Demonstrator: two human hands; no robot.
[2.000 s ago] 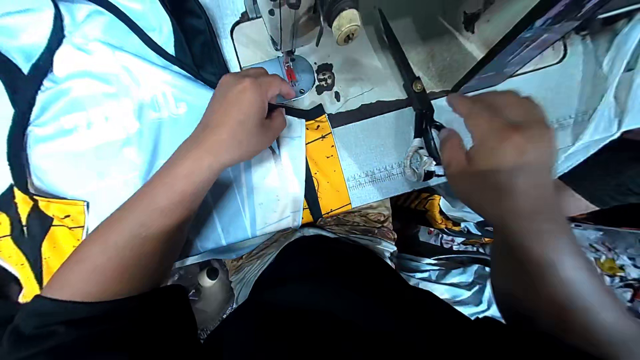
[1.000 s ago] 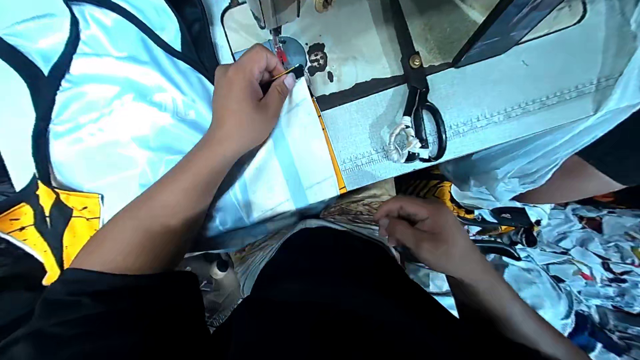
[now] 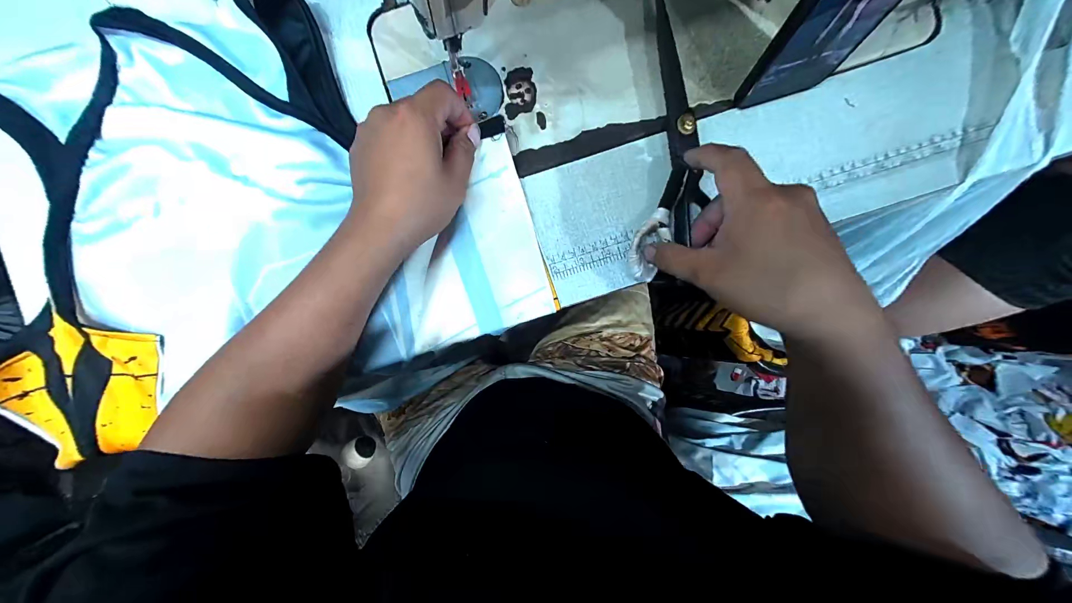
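Note:
My left hand (image 3: 414,159) pinches the edge of a white and light blue fabric piece (image 3: 494,268) between thumb and forefinger, close to the presser foot of a sewing machine (image 3: 456,63). A short black strip (image 3: 492,126) sticks out beside those fingertips. Over the handles of black fabric scissors (image 3: 680,167) is my right hand (image 3: 745,226), its thumb at the cloth-wrapped finger loop (image 3: 649,247). Whether its fingers have closed on the handles cannot be told. At the left, a white and light blue garment (image 3: 201,184) with black trim and yellow parts lies spread out.
A dark flat device or panel (image 3: 816,50) stands at the upper right. White sheer fabric (image 3: 963,184) hangs over the right edge of the table. Another person's leg (image 3: 955,297) shows beyond it. Fabric scraps (image 3: 997,419) lie at the lower right, and a thread cone (image 3: 360,452) at the lower left.
My right hand has moved up from below the table edge to the scissors. The yellow and black fabric end seen two seconds ago is now mostly hidden under the white fabric.

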